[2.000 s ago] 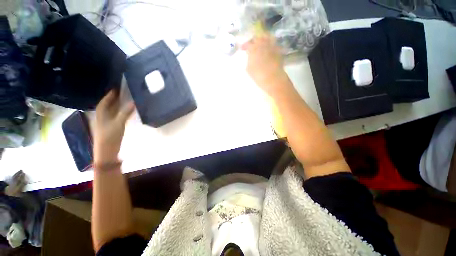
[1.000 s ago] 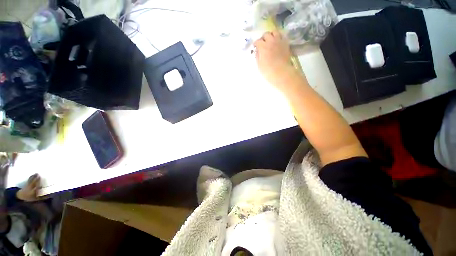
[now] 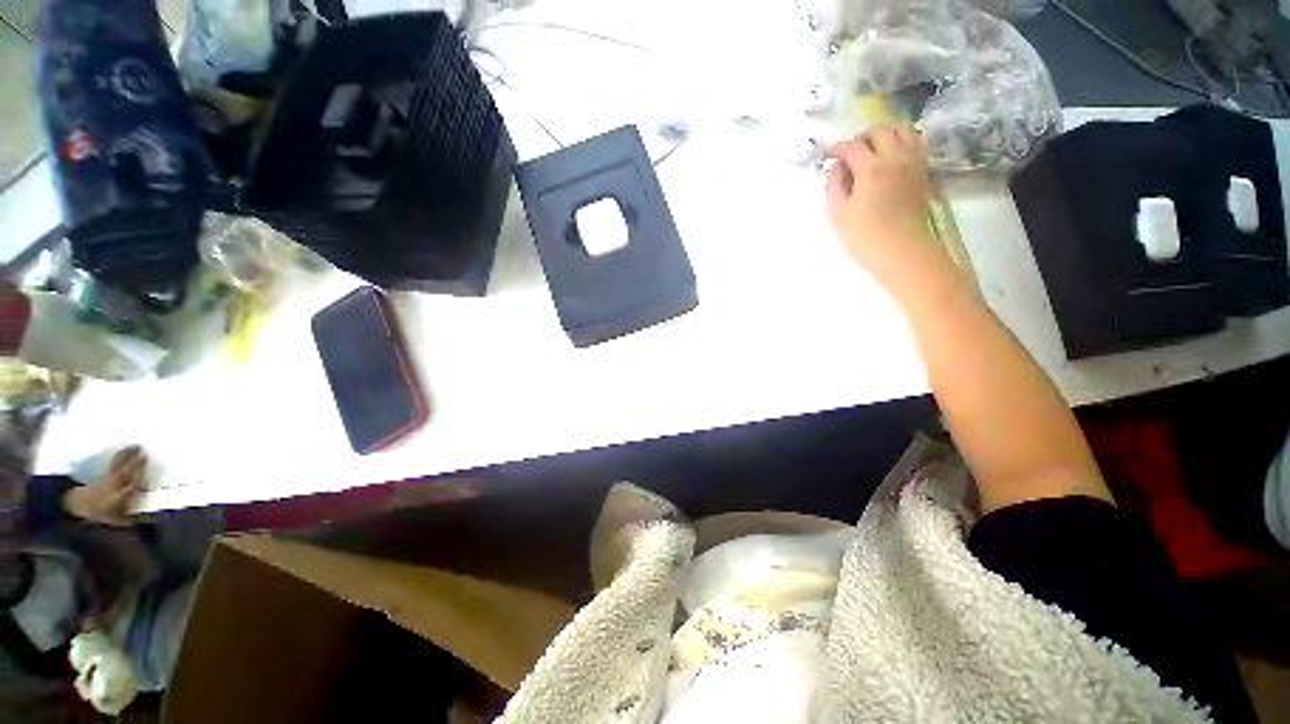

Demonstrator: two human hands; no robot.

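My right hand (image 3: 880,198) is at the near left edge of the clear plastic bag (image 3: 976,99) of whitish contents, fingers bent and pointing away from me. Whether the fingertips pinch something small is too blurred to tell. My left hand is out of the picture. A black tray (image 3: 608,283) lies in front of me, left of my right hand, with a white case (image 3: 603,226) in its recess. To the right, overlapping black trays (image 3: 1089,304) carry white cases (image 3: 1157,228).
A tall ribbed black tray stack (image 3: 410,170) stands at left, with a smartphone (image 3: 367,371) nearer me. Thin cords curl behind. Another person's hand (image 3: 109,485) rests at the left table edge. An open carton (image 3: 269,622) is below.
My left hand was by the tray at left and has left the picture. My right hand stays near the bag. The view has shifted, so bench things appear further right.
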